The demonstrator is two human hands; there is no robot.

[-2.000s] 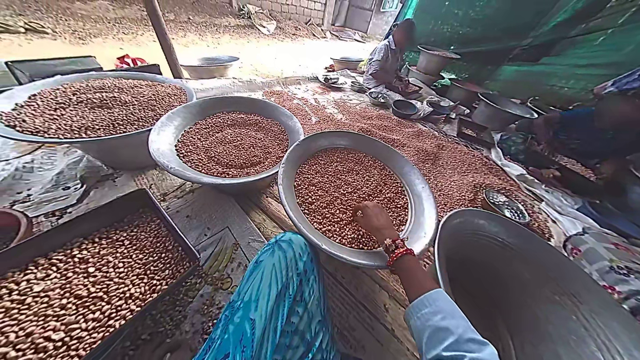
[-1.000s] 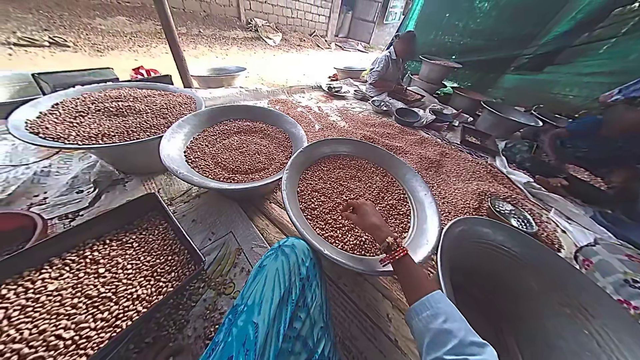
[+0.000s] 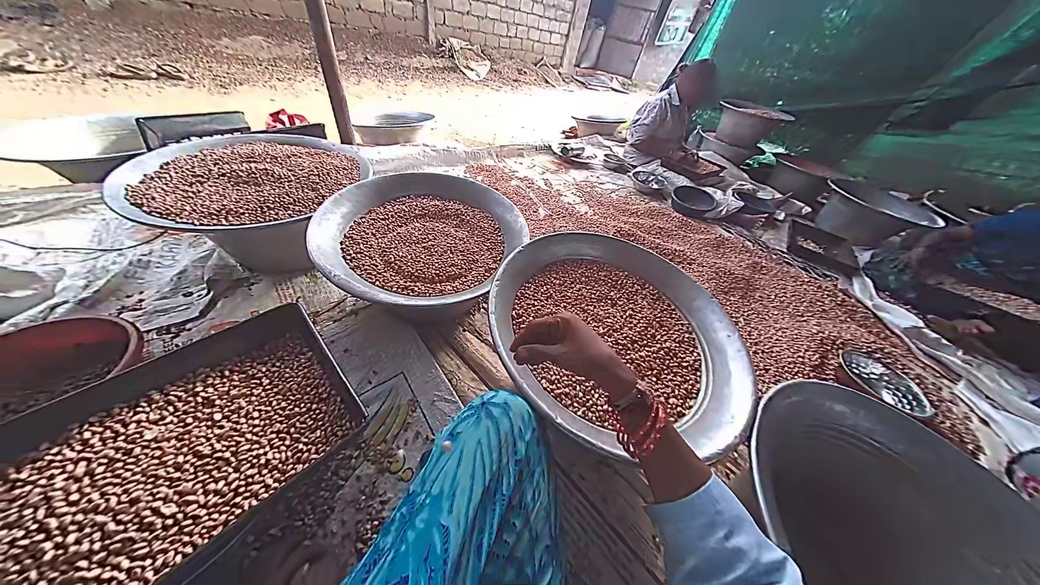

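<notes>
My right hand (image 3: 565,349), with red bangles at the wrist, is above the near left part of a metal basin (image 3: 727,366) full of reddish-brown nuts or beans (image 3: 617,317). Its fingers are bent and drawn together; whether anything is between them cannot be told. Low in the view, a dim, blurred shape beside the dark rectangular tray (image 3: 337,374) appears to be my left hand (image 3: 305,561), its fingers not clear. That tray holds larger-looking, lighter brown nuts or beans (image 3: 179,455).
Two more filled basins (image 3: 325,236) (image 3: 240,219) stand to the left. An unfilled-looking metal basin (image 3: 877,487) is at the right, near a small metal dish (image 3: 886,382). Nuts lie spread on the ground (image 3: 731,276). A person (image 3: 662,122) sits behind; another (image 3: 991,252) is at the right.
My right hand has moved left across the basin, from its near right part toward the left, and its fingers now look raised off the nuts.
</notes>
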